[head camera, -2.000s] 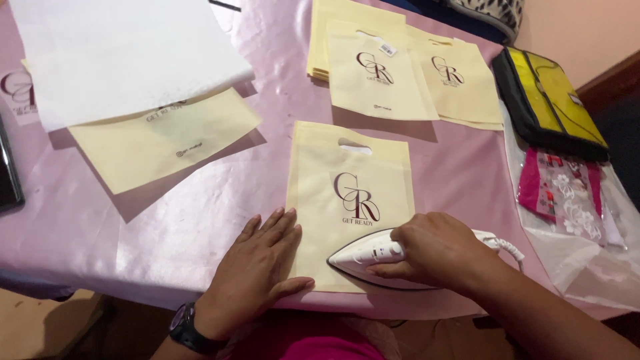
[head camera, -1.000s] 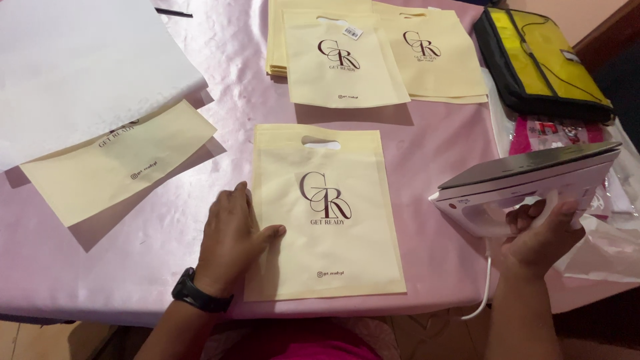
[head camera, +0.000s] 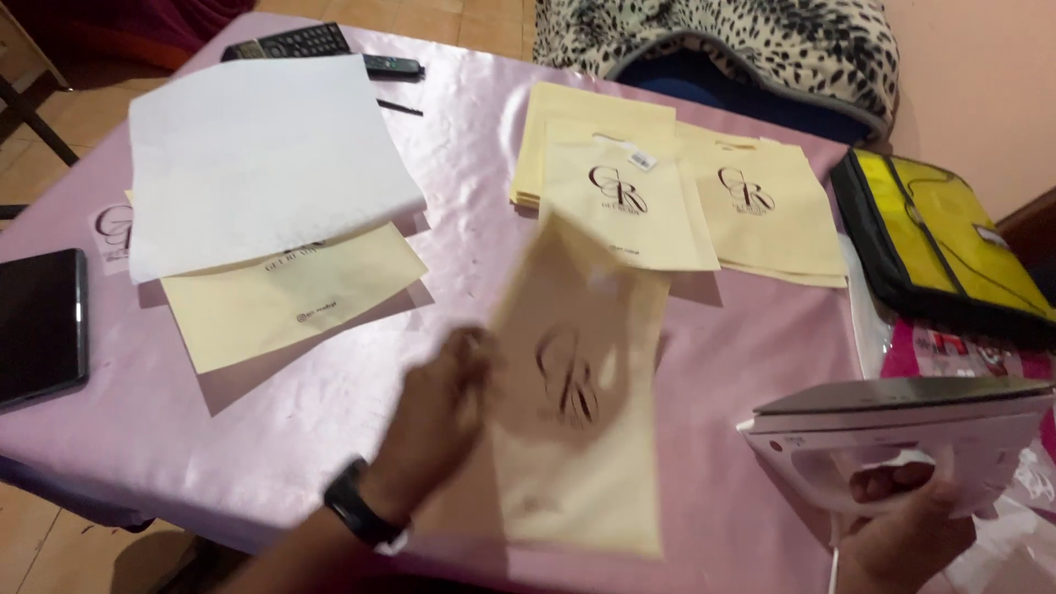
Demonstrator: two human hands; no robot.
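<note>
Pinched at its left edge by my left hand (head camera: pixel 437 421), a cream printed fabric bag (head camera: pixel 586 470) is partly lifted off the pink tablecloth; both are blurred by motion. My right hand (head camera: pixel 907 520) grips a white clothes iron (head camera: pixel 891 437) by its handle, the soleplate turned upward, at the right side of the table. More cream bags lie beyond: a stack with a small tag on its top bag (head camera: pixel 627 231), and another pile (head camera: pixel 767 214) beside it. At the left, a white sheet (head camera: pixel 264 165) partly covers one cream bag (head camera: pixel 305 305).
A dark phone or tablet (head camera: pixel 41 326) lies at the left edge. Remote controls (head camera: pixel 297 41) are behind the white sheet. A yellow and black case (head camera: pixel 949 239) and clear plastic packaging (head camera: pixel 1023 520) occupy the right side. A spotted cloth (head camera: pixel 726 41) covers something past the far edge.
Two seconds ago the iron lay on the near bag; by one second ago my right hand had raised it. My left hand, then flat at the bag's edge, has lifted that edge. The view has shifted.
</note>
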